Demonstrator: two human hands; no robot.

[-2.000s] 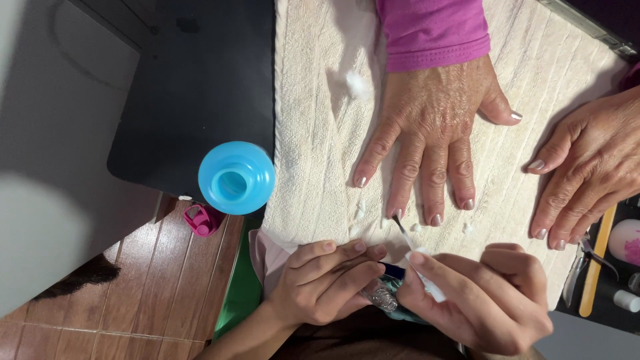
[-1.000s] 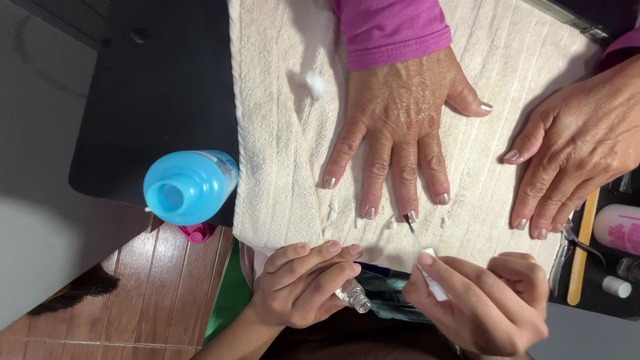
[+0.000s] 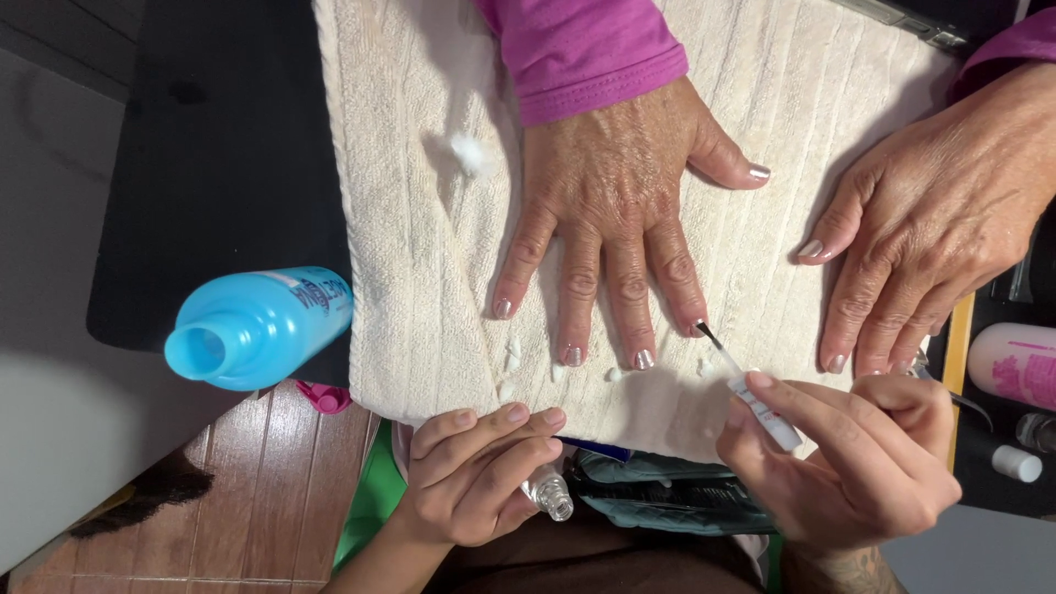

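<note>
My right hand (image 3: 841,454) pinches the white cap of a nail polish brush (image 3: 763,412). The brush's dark bristles touch the index fingernail of another person's hand (image 3: 619,181), which lies palm down with fingers spread on a cream towel (image 3: 412,247). Shiny metallic polish shows on its nails. At the towel's near edge, my left hand (image 3: 478,470) holds a clear glass polish bottle (image 3: 549,492), uncapped, its neck pointing toward me. The other person's second hand (image 3: 932,214) rests at the right, also with shiny nails.
An uncapped blue acetone bottle (image 3: 256,326) stands left of the towel. Cotton bits (image 3: 512,353) and a cotton tuft (image 3: 470,154) lie on the towel. At right are a wooden stick (image 3: 959,355), a pink-and-white bottle (image 3: 1019,363) and a small white cap (image 3: 1016,464).
The brush has moved from the middle fingers' nails to the index fingernail. The bottle in my left hand shows more plainly than two seconds ago. The view has shifted.
</note>
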